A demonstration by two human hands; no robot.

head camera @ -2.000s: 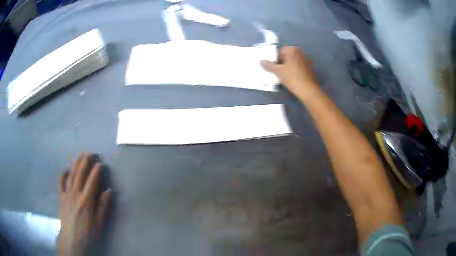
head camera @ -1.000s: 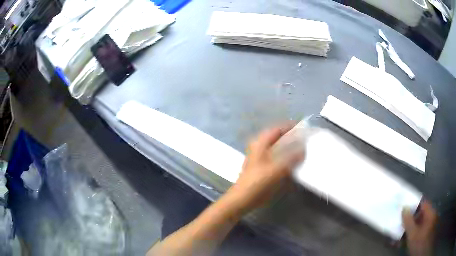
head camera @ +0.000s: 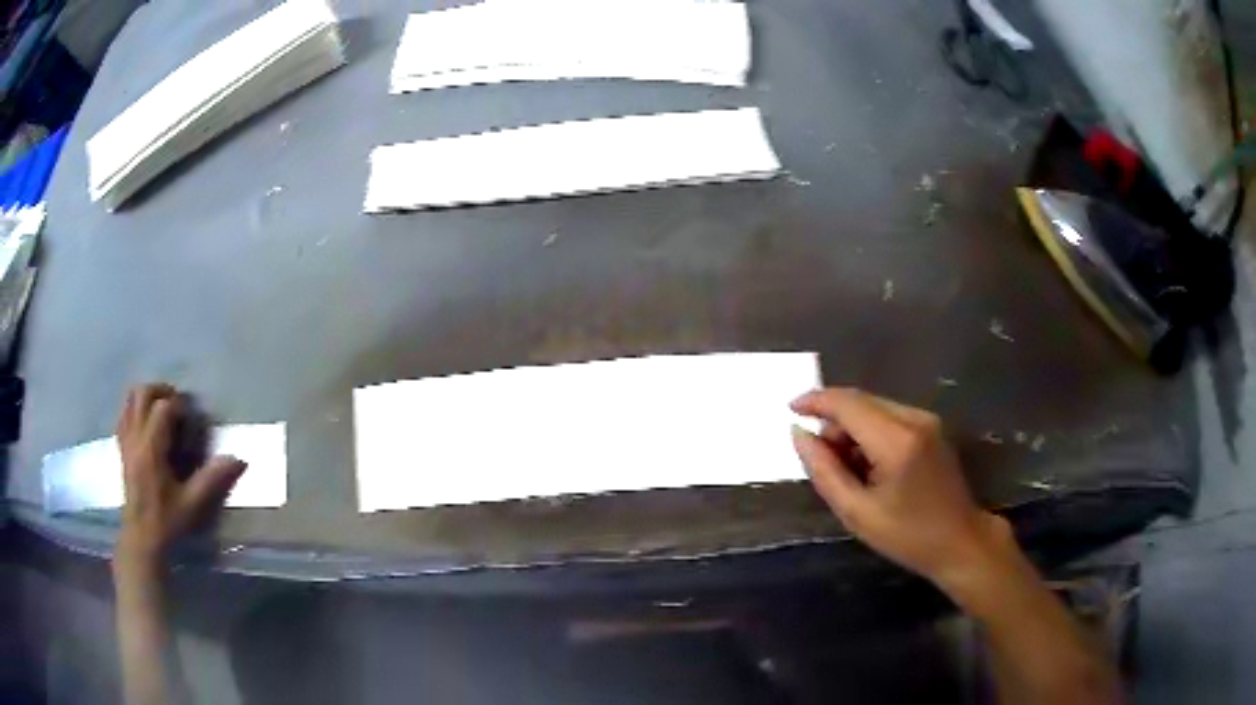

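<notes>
A white fabric strip (head camera: 585, 434) lies flat near the table's front edge. My right hand (head camera: 888, 475) pinches its right end between thumb and fingers. A pressing template (head camera: 255, 461), flat and shiny pale grey to white, lies to the left of the strip with a gap between them. My left hand (head camera: 165, 468) is over the middle of the template, its thumb spread to the right and its fingertips past the far edge. Whether it grips the template is not clear.
Narrow pressed strips (head camera: 572, 159) and a wider white pile (head camera: 572, 48) lie beyond. A thick stack (head camera: 214, 103) is far left. The iron (head camera: 1102, 262) is on its rest at right. Snips (head camera: 981, 62) lie farther back. Loose threads dot the table.
The fabric strip has been laid flat at the front, its left end let go. My left hand has moved left onto the template. The view has turned back to the right.
</notes>
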